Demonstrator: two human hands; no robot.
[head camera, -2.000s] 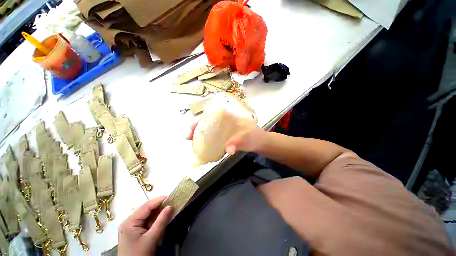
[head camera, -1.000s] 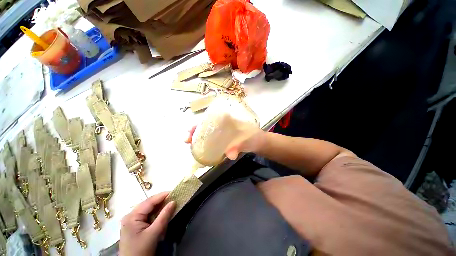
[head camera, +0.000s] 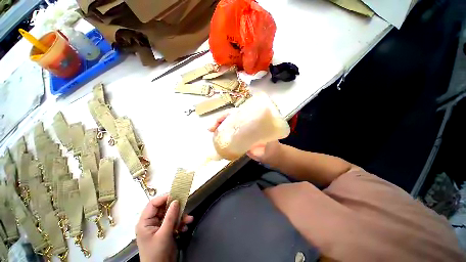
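Note:
My left hand (head camera: 161, 227) holds a khaki webbing strap tab (head camera: 181, 188) upright between thumb and fingers, at the table's near edge. Its lower end is hidden in the hand. My right hand (head camera: 263, 151) grips a cream-yellow squeeze bottle (head camera: 253, 128), tilted, up and to the right of the tab and apart from it. The bottle hides most of that hand. A small pile of waiting tabs (head camera: 214, 104) with gold hooks lies beyond the bottle. Laid-out tabs (head camera: 74, 202) overlap in rows at the left, hooks towards me.
A red plastic bag (head camera: 240, 38) and a black lump (head camera: 284, 72) stand behind the pile. A thin dark rod (head camera: 180, 66) lies by brown sheets (head camera: 173, 30). A blue tray (head camera: 87, 74) at the far left holds an orange pot (head camera: 61, 56) and a small bottle (head camera: 83, 45).
The bottle has moved up and right, away from the held tab, and its tilt has changed. My left hand has moved slightly right and turned the tab more upright. More of the waiting pile shows.

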